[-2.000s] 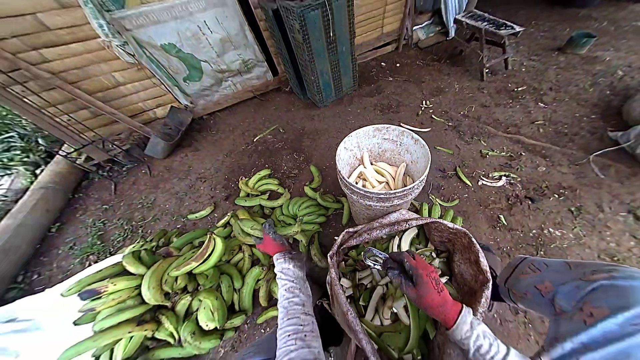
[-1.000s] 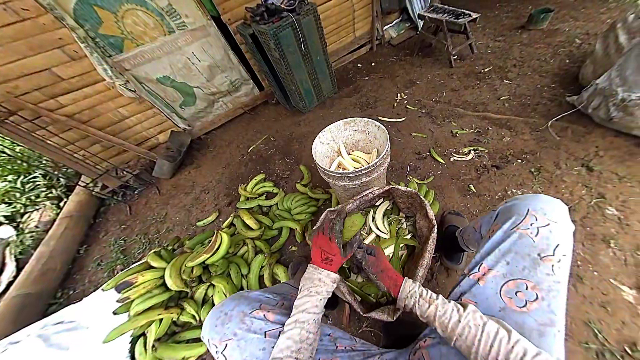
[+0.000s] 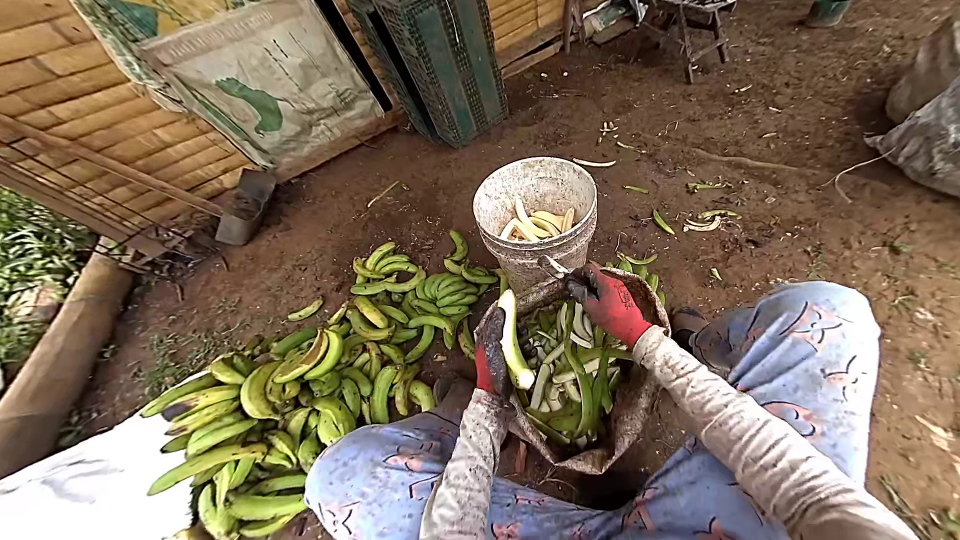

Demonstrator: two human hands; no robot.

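My left hand (image 3: 493, 352), in a red and dark work glove, grips a partly peeled green plantain (image 3: 513, 339), held upright over the left rim of an open sack (image 3: 652, 360) full of green peels. Above the sack's far side, my right hand (image 3: 606, 298), gloved alike, is closed on a small knife (image 3: 553, 265) whose blade points up and left. Just beyond the sack stands a dirty white bucket (image 3: 517, 251) with peeled plantains (image 3: 536, 225) inside. A big pile of green plantains (image 3: 330, 382) lies to the left of my left hand.
A white sheet (image 3: 90, 487) lies under part of the pile. Green plastic crates (image 3: 450, 67) stand by the bamboo wall (image 3: 82, 97), and a shovel (image 3: 247, 206) leans there. Full sacks (image 3: 930, 142) rest at the right. Peel scraps (image 3: 705, 223) litter the dirt floor.
My left hand was at the pile, then over the sack; now it holds a partly peeled plantain at the sack's left rim. My right hand has risen from the sack towards the bucket.
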